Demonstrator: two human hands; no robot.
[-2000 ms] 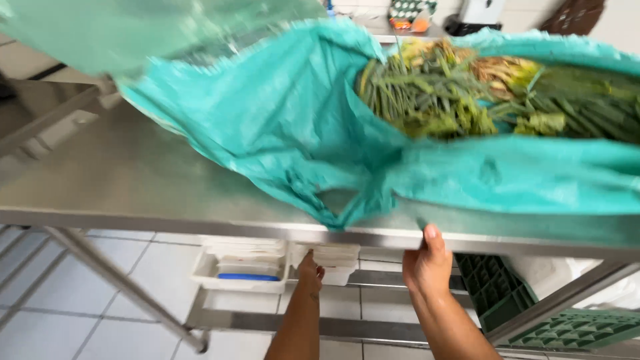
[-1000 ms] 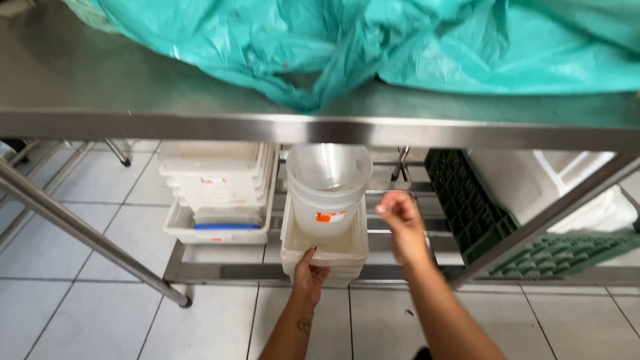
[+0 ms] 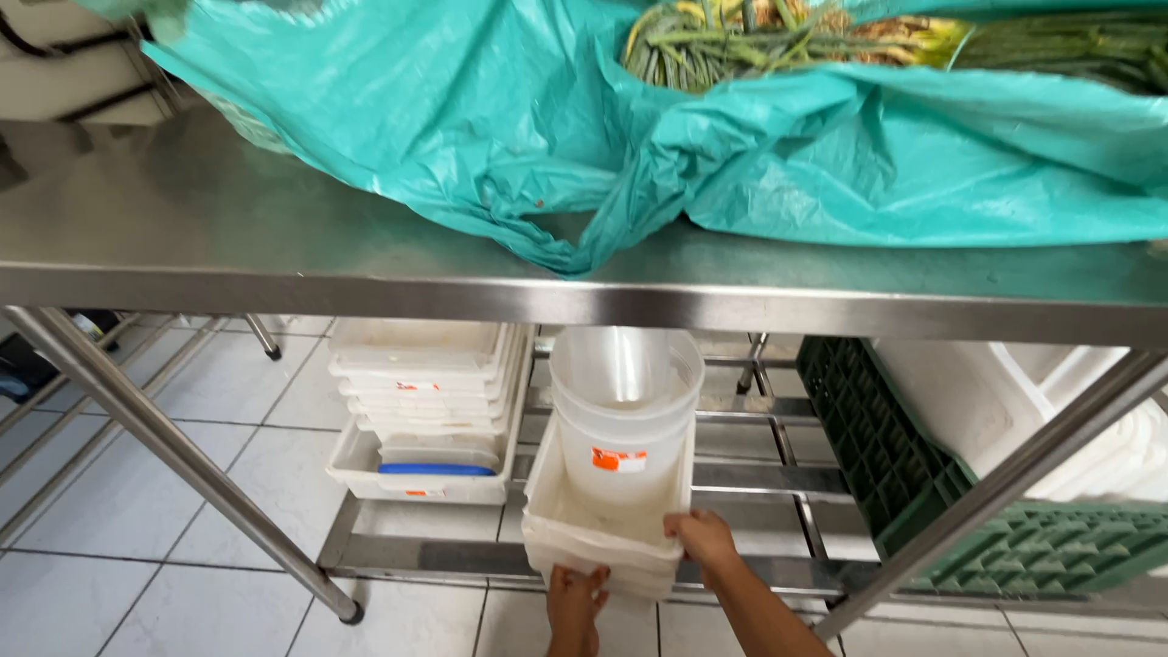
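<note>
A stack of white plastic tubs (image 3: pixel 607 547) stands on the slatted lower shelf, its front end toward me. Inside the top tub are nested translucent plastic buckets (image 3: pixel 620 429), the outer one bearing an orange and white label. My left hand (image 3: pixel 575 607) is at the front wall of the stack, fingers bent against it. My right hand (image 3: pixel 707 543) grips the top tub's rim at its front right corner. Above, on the steel table (image 3: pixel 274 237), lies a teal plastic bag (image 3: pixel 511 137) around bunches of green onions (image 3: pixel 730 46) with some yellowed leaves.
Left of the tubs, white plastic containers (image 3: pixel 424 374) are stacked in a shallow tub, with a blue item (image 3: pixel 438 470) among them. A green plastic crate (image 3: pixel 1049 547) holding white containers stands at the right. The table edge overhangs the shelf; slanted steel legs (image 3: pixel 192 465) flank it.
My right hand has come from the air beside the tubs onto the top tub's rim. My left hand has shifted lower on the stack's front. The view has tilted up since one second ago.
</note>
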